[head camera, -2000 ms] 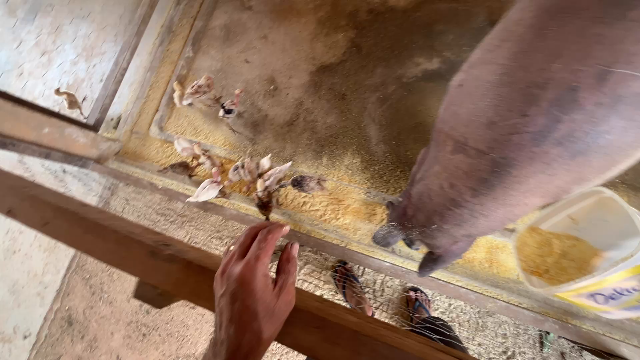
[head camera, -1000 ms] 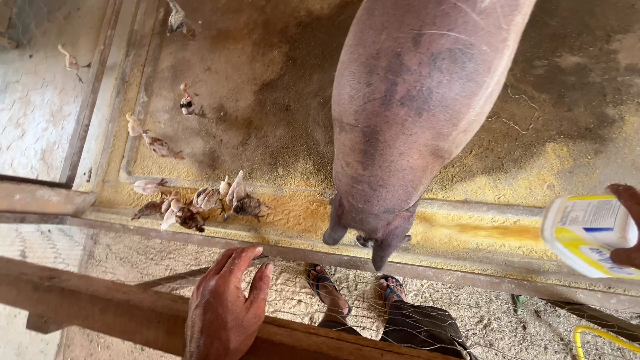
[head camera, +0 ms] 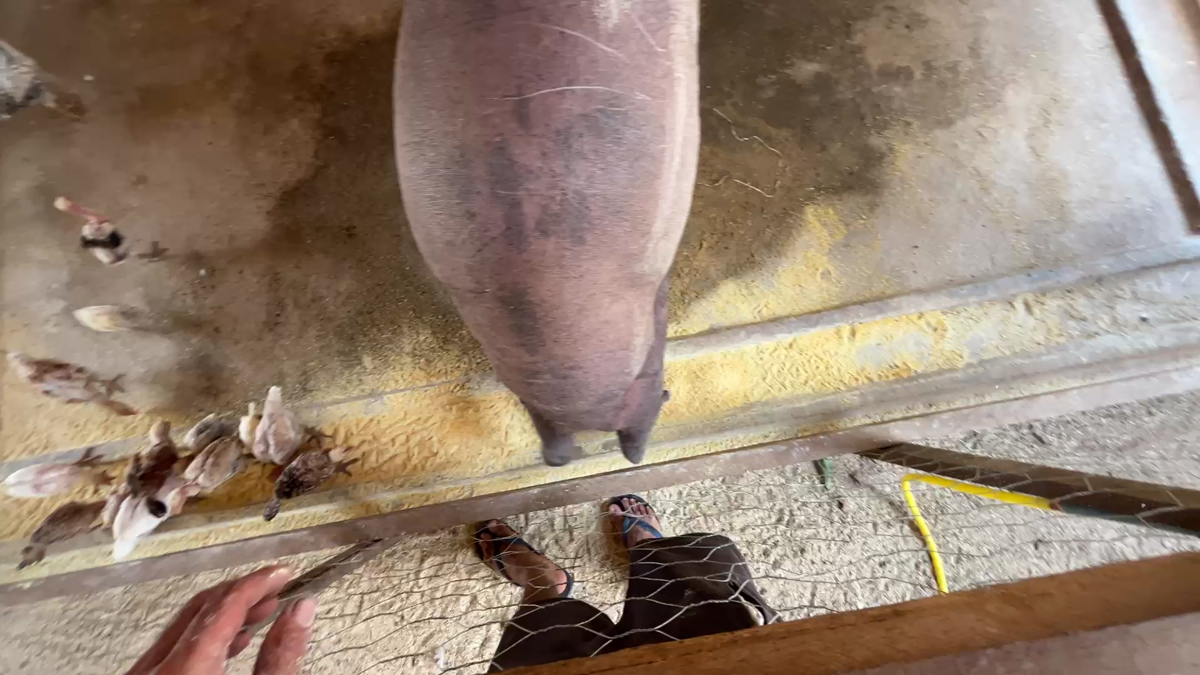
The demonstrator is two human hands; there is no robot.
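Observation:
My left hand (head camera: 225, 623) is at the lower left edge, fingers apart and holding nothing, close to the wire mesh and below the trough's rim. My right hand is out of view. A large pig (head camera: 553, 206) stands in the pen with its head lowered to the feed trough (head camera: 1012, 337); its snout is hidden. Yellow ground feed (head camera: 806, 366) lies along the trough and spills onto the concrete floor. Several young chickens (head camera: 216, 459) gather at the left part of the trough beside the feed.
A wooden rail (head camera: 937, 623) crosses the lower right. Chicken wire mesh (head camera: 797, 581) spans the space above my sandalled feet (head camera: 633, 520). A dark wooden bar (head camera: 1050, 487) and a bent yellow tube (head camera: 923, 534) are at the right. More chickens (head camera: 103, 234) are on the pen floor.
The view has shifted right. The right hand and the plastic feed tub, seen at the right a second ago, are out of view. My left hand is lower in view.

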